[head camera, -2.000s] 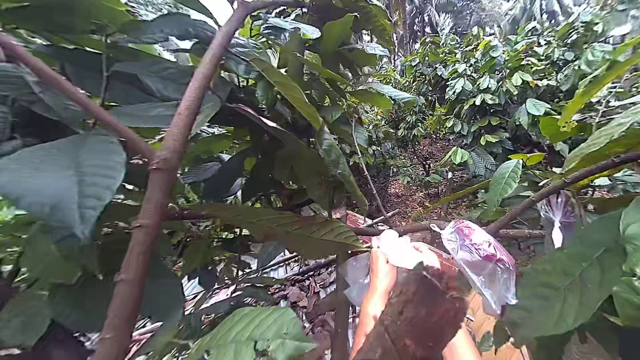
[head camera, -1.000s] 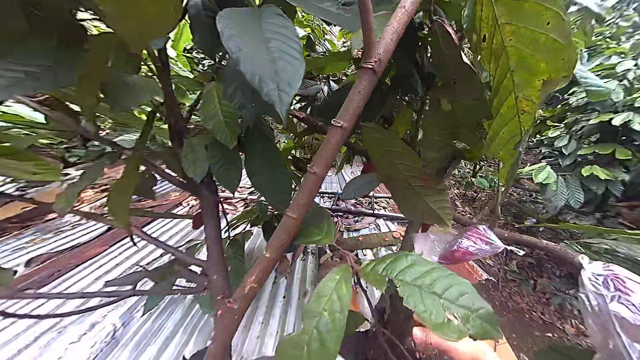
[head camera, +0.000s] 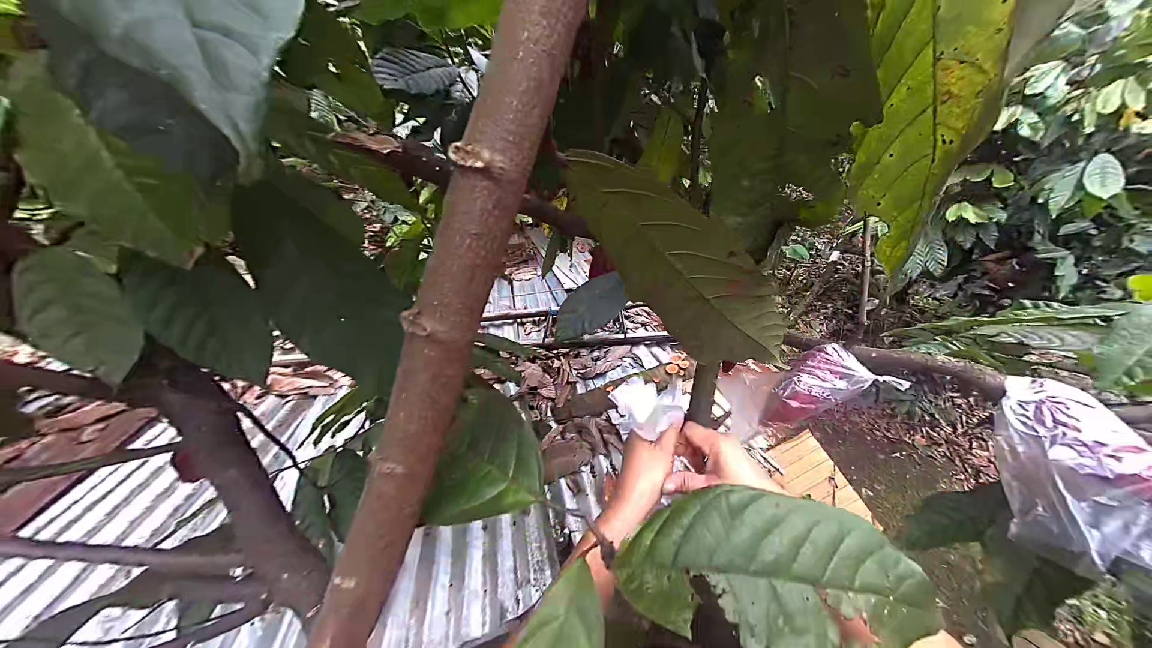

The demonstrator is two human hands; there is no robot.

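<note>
Both of my hands meet at a thin upright branch, low and right of centre. My left hand (head camera: 646,463) has its fingers closed on a crumpled clear plastic bag (head camera: 650,407). Beside it, my right hand (head camera: 724,461) has bent fingers near the branch; whether it grips the plastic is not clear. A large green leaf (head camera: 774,549) hides much of the right forearm. Just right of the hands hangs a plastic-wrapped reddish pod (head camera: 814,382), and a second bagged pod (head camera: 1071,468) hangs at the right edge.
A thick brown branch (head camera: 450,306) crosses the view in front of me. Corrugated metal roofing (head camera: 459,576) with dry leaves lies below. A horizontal branch (head camera: 909,362) runs right, past the bagged pods. A yellowish slatted panel (head camera: 819,472) lies below the hands.
The view has swung down and closer to the branches. The hands, low at the frame's edge one second ago, now show together at the plastic bag.
</note>
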